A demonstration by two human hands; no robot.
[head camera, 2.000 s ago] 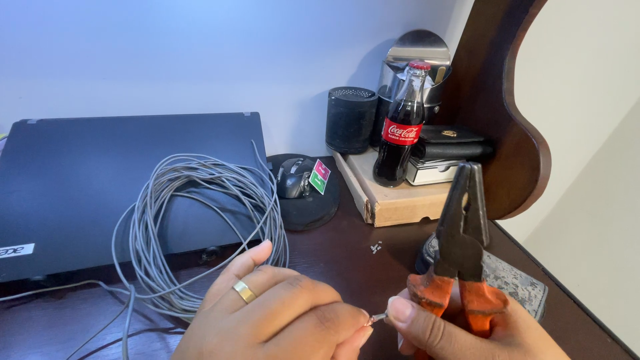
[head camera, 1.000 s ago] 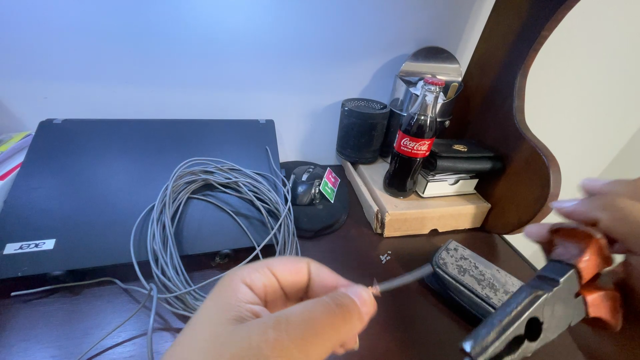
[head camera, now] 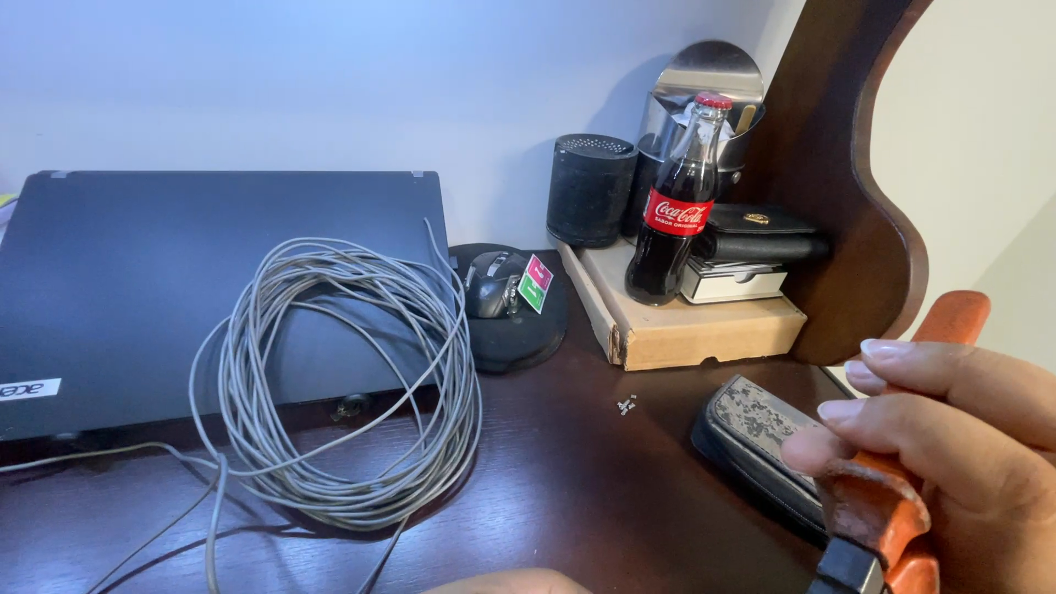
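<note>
My right hand point(head camera: 949, 421) holds pliers by their orange handles point(head camera: 887, 503) at the lower right, with the metal head pointing down and cut off by the bottom edge. Only a small part of my left hand point(head camera: 511, 582) shows at the bottom edge, so its fingers and anything in them are hidden. A coil of grey cable point(head camera: 272, 412) lies partly on a closed black laptop point(head camera: 206, 272) and partly on the dark wooden desk point(head camera: 561, 495). Several tiny pale scraps point(head camera: 627, 404) lie on the desk between the coil and my right hand.
A zippered case point(head camera: 759, 429) lies just behind the pliers. Farther back, a cardboard box point(head camera: 709, 330) bears a Coca-Cola bottle point(head camera: 672, 214), a black cylinder point(head camera: 591, 190) and a black wallet point(head camera: 759, 231). A mouse point(head camera: 492, 285) rests on a round pad point(head camera: 516, 338). A curved wooden panel point(head camera: 858, 198) stands right.
Two seconds ago both hands met near the bottom centre at a short cable end. Now they are apart; my left hand has dropped almost out of view, and the pliers' head has turned from up to down.
</note>
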